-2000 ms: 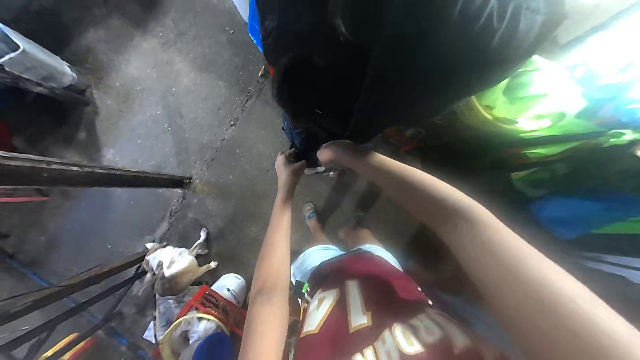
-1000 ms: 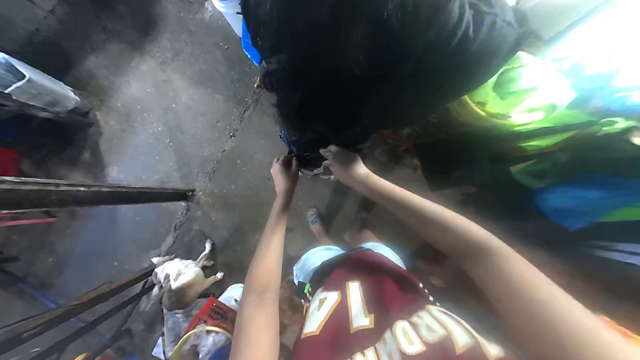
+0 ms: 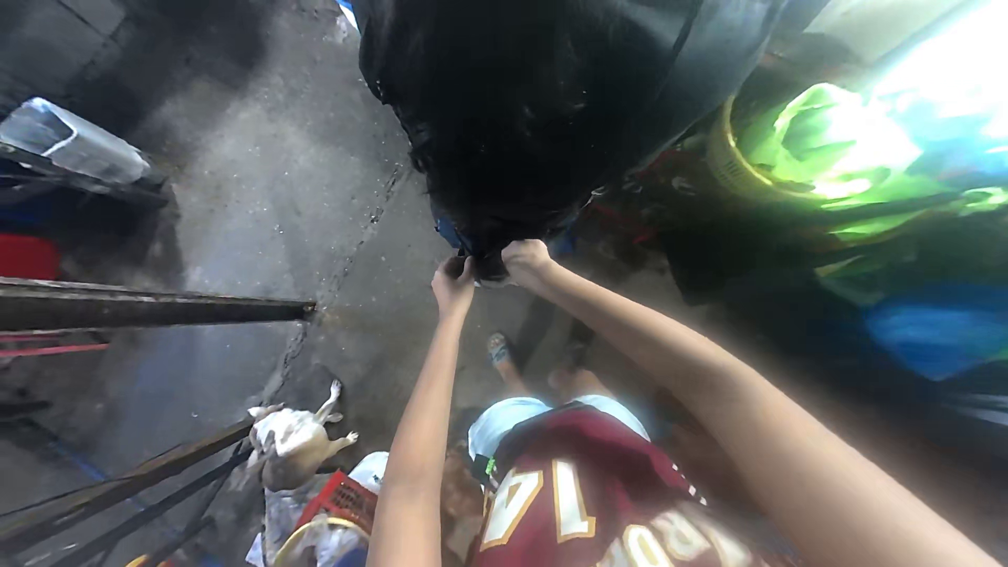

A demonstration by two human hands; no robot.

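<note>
A large black plastic bag (image 3: pixel 543 102) fills the top middle of the head view, its lower end narrowing toward me. My left hand (image 3: pixel 453 285) grips the left part of that lower end, thumb and fingers closed on the black plastic. Close beside it on the right, my right hand (image 3: pixel 526 260) is closed on the same dark edge. A little dark blue material shows at the bag's lower left. What lies inside the bag is hidden.
A dog (image 3: pixel 293 445) lies on the concrete floor (image 3: pixel 236 205) at lower left, near a red plastic crate (image 3: pixel 346 500). A dark beam (image 3: pixel 157 305) juts in from the left. At right stands a yellow basket (image 3: pixel 728 150) with green plastic bags (image 3: pixel 827 142).
Both hands stay at the bag's lower end throughout. Between the earlier frames and now, the bag's outline has shifted slightly.
</note>
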